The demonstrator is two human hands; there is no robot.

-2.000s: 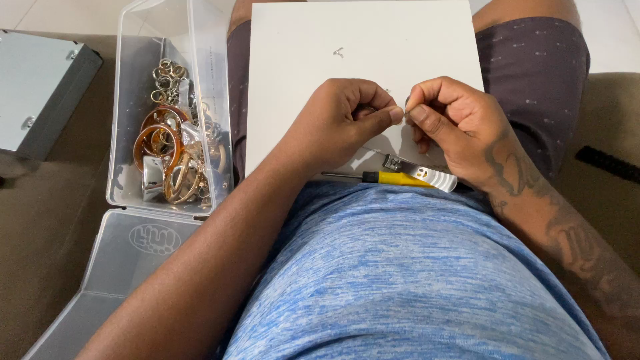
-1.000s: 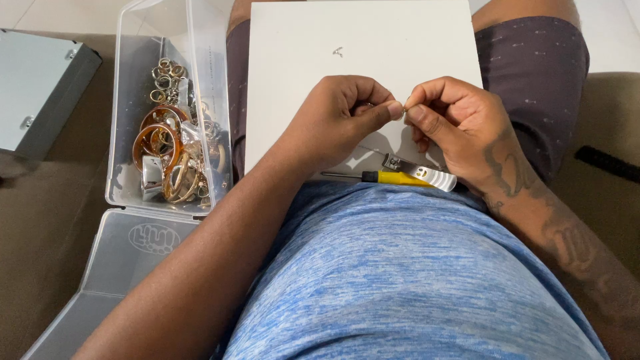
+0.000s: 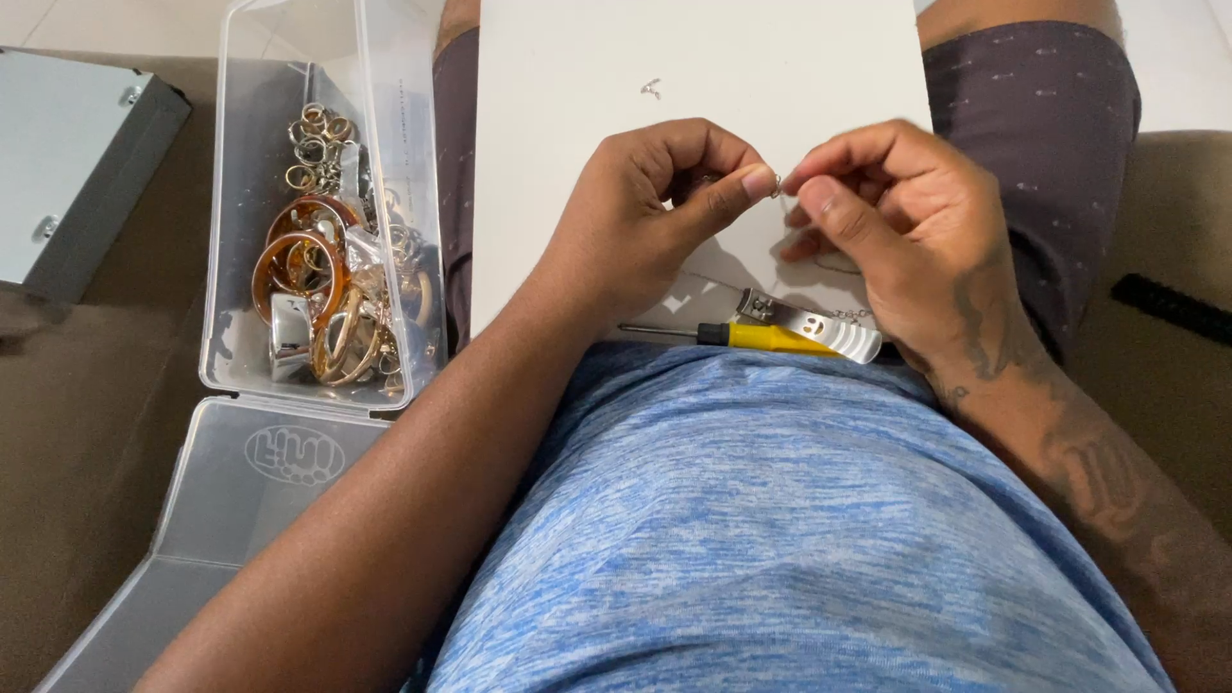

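Between thumb and forefinger, my left hand (image 3: 674, 197) pinches a tiny metal link or clasp (image 3: 777, 186) above a white board on my lap. My right hand (image 3: 885, 207) is just to the right of it, thumb and forefinger slightly apart; whether a thread of chain is held there is unclear. A thin silver chain (image 3: 852, 315) lies partly under my right hand. Near my shirt, a metal nail clipper (image 3: 808, 325) rests across a small screwdriver with a yellow handle (image 3: 775, 339). A small silver piece (image 3: 652, 89) lies farther up the white board (image 3: 549, 58).
An open clear plastic box (image 3: 217, 289) on the left holds rings, bangles and other jewellery (image 3: 298, 274); its lid (image 3: 231, 481) lies beneath my left forearm. A grey metal case (image 3: 67, 164) is at far left, a black bristly strip (image 3: 1174, 306) at far right.
My right thumb and forefinger have moved slightly apart from the left fingertips, which they met before. My left hand keeps its pinch in nearly the same place.
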